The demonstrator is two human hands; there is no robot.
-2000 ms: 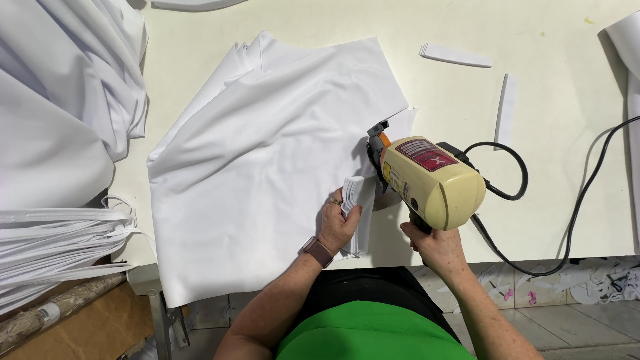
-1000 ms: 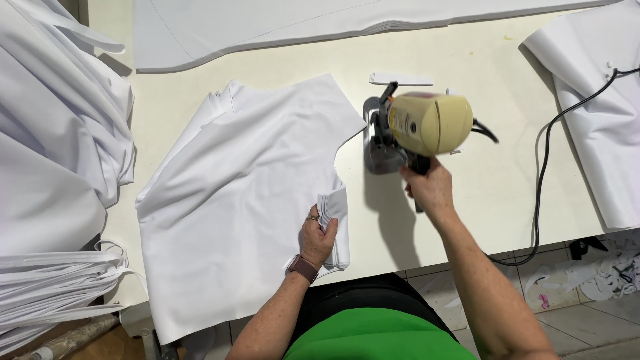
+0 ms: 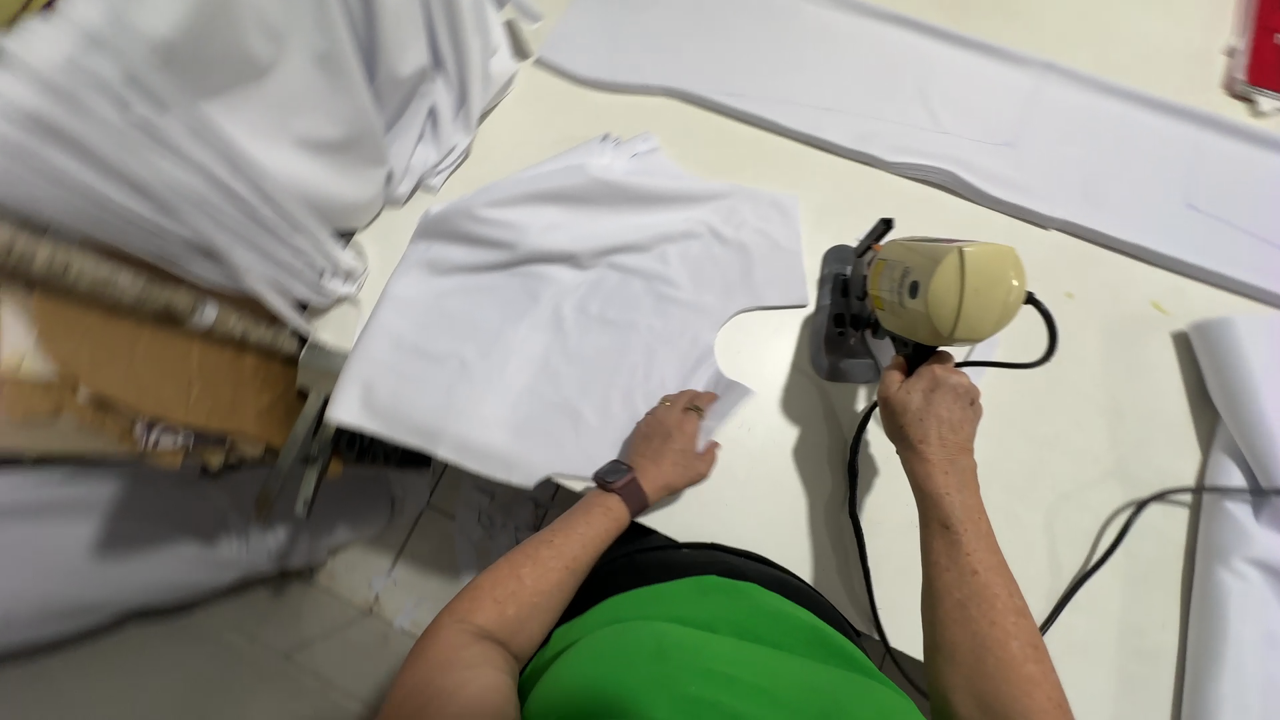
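A stack of cut white fabric lies on the cream table, with a curved notch in its right side. My left hand, with a ring and a wristwatch, rests at the stack's lower right corner; whether its fingers grip the cloth cannot be told. My right hand is closed around the black handle of a cream electric fabric cutting machine. The machine's grey base plate stands to the right of the notch, apart from the stack.
Long layered white fabric spans the back of the table. Gathered white cloth hangs at the left above cardboard. A white fabric roll lies at the right. The black power cord runs past my right forearm.
The cutting machine, in my right hand, has moved away from the fabric's edge. My left hand no longer holds the small folded bundle of layers seen earlier. The view has shifted and turned.
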